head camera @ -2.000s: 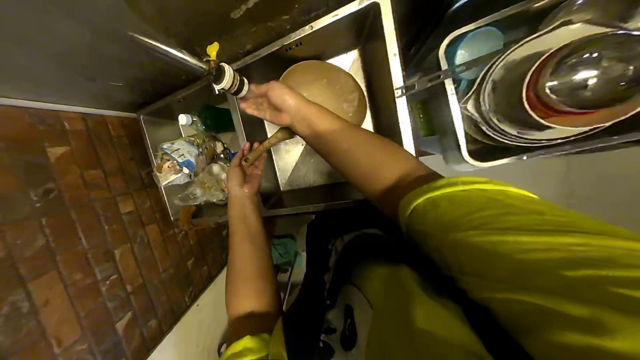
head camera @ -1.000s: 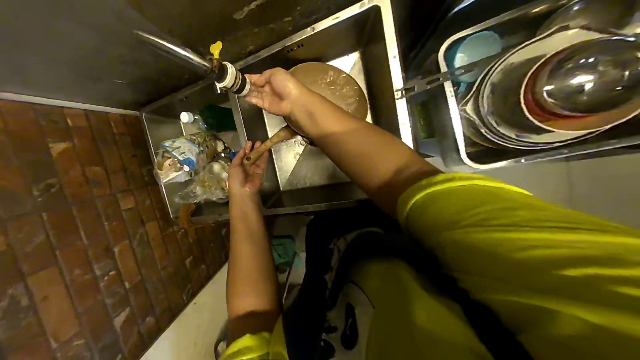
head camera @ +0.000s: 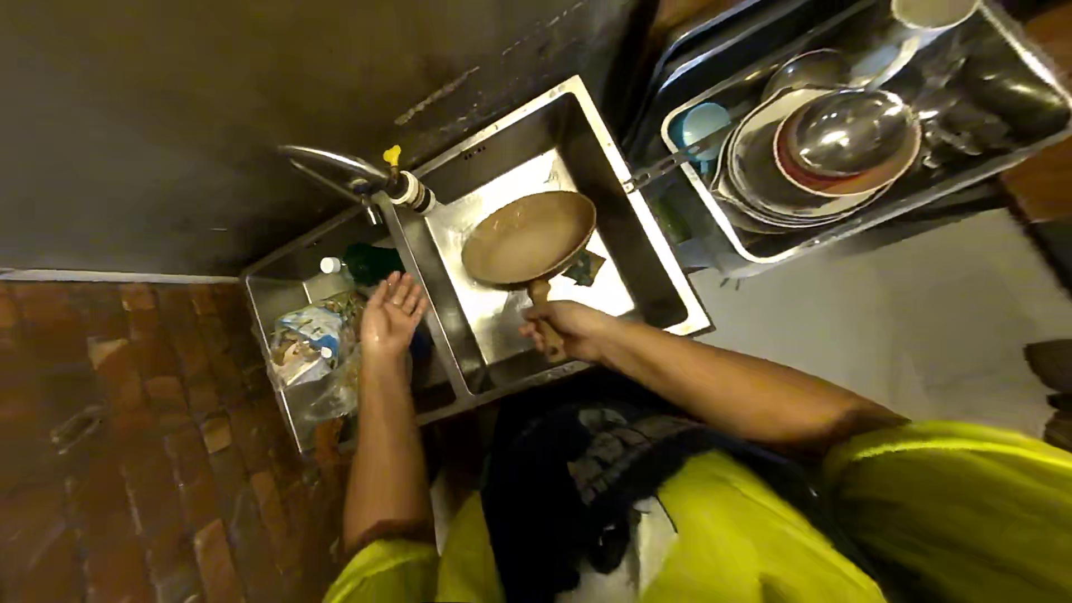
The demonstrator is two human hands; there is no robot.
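Note:
My right hand (head camera: 565, 329) is closed around the handle of a tan frying pan (head camera: 532, 237), whose round pan body is over the right basin of the steel double sink (head camera: 578, 96). My left hand (head camera: 392, 314) is palm up with its fingers apart, over the left basin near the divider, and holds nothing. Behind the basins stands the faucet (head camera: 335, 159), with a black and white nozzle (head camera: 412, 193) and a yellow lever (head camera: 392, 155). A dark scouring pad (head camera: 584, 266) lies on the right basin's bottom, beside the pan.
Plastic bags (head camera: 306, 339), a white-capped bottle (head camera: 332, 265) and a dark green thing (head camera: 373, 264) lie in the left basin. At the upper right, a metal tray (head camera: 758, 255) holds stacked bowls, a steel bowl (head camera: 854, 138) and a light blue cup (head camera: 705, 126). Brick wall or floor is at left.
My right hand has left the faucet nozzle and taken the pan's handle. My left hand has let the handle go and is apart from it. The view has shifted.

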